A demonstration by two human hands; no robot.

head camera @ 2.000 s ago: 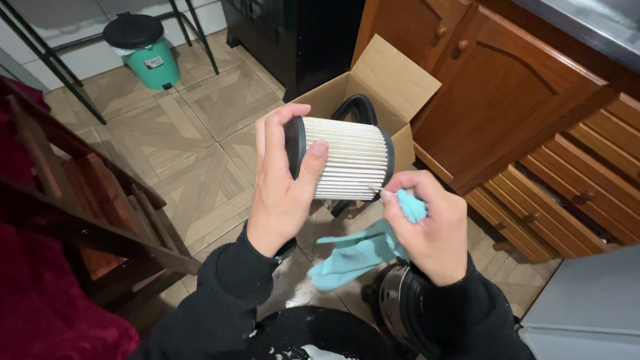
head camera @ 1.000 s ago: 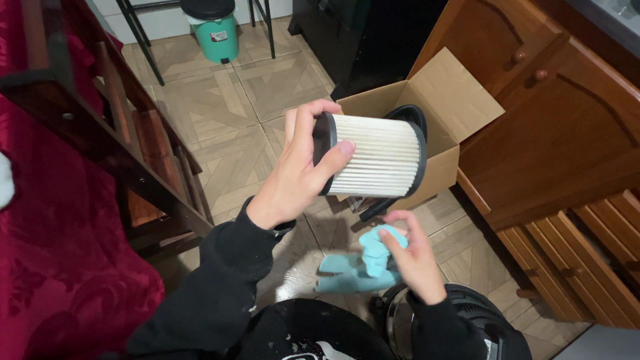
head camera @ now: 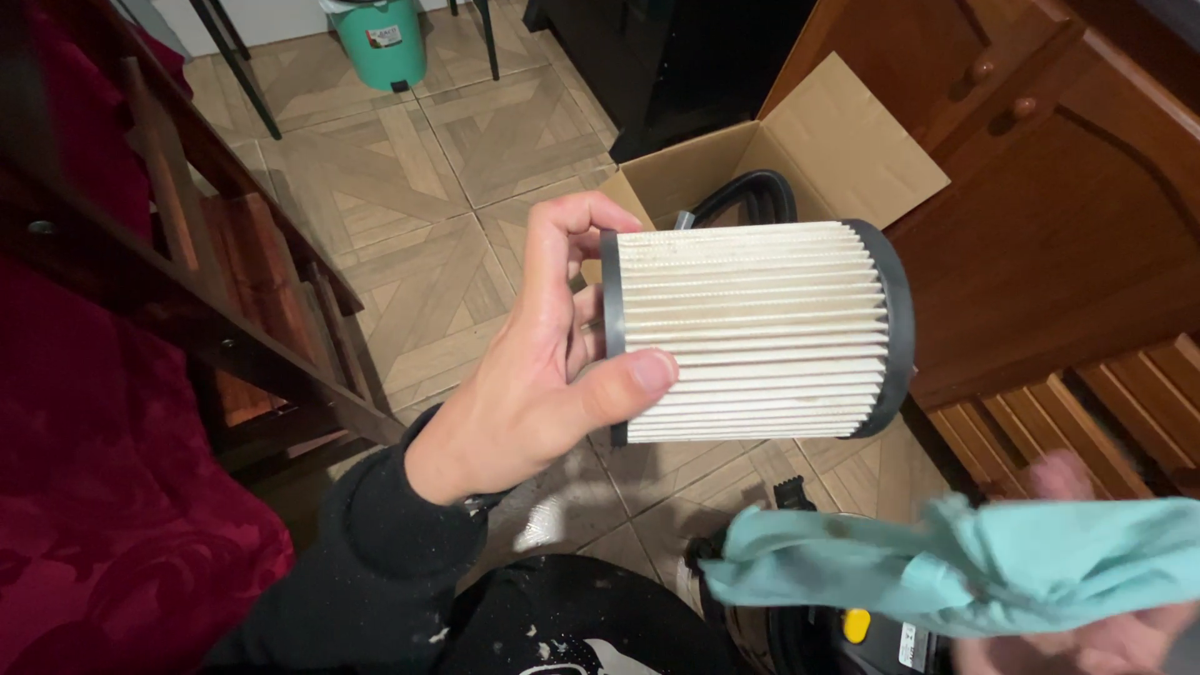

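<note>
My left hand (head camera: 553, 366) grips a pleated cylindrical filter (head camera: 750, 333) by its left black end ring, thumb lying over the whitish pleats. The filter is held on its side, and greyish-tan marks show between its folds. At the lower right my right hand (head camera: 1078, 647), blurred and partly covered, holds a light teal cloth (head camera: 984, 562) that spreads out across it. The cloth is below and to the right of the filter, apart from it. Under the cloth stands a black machine (head camera: 787, 628) with a yellow button, mostly hidden.
An open cardboard box (head camera: 853, 141) with a black hose (head camera: 759, 192) inside stands behind the filter. Wooden cabinets (head camera: 1050, 225) are on the right. A dark wooden chair (head camera: 234, 328) and a red cloth (head camera: 103, 487) are at the left. A teal bin (head camera: 380, 47) stands at the back.
The teal cloth, near the filter's lower edge two seconds ago, has moved away to the lower right with my right hand and is more spread out. My left hand keeps its hold on the filter.
</note>
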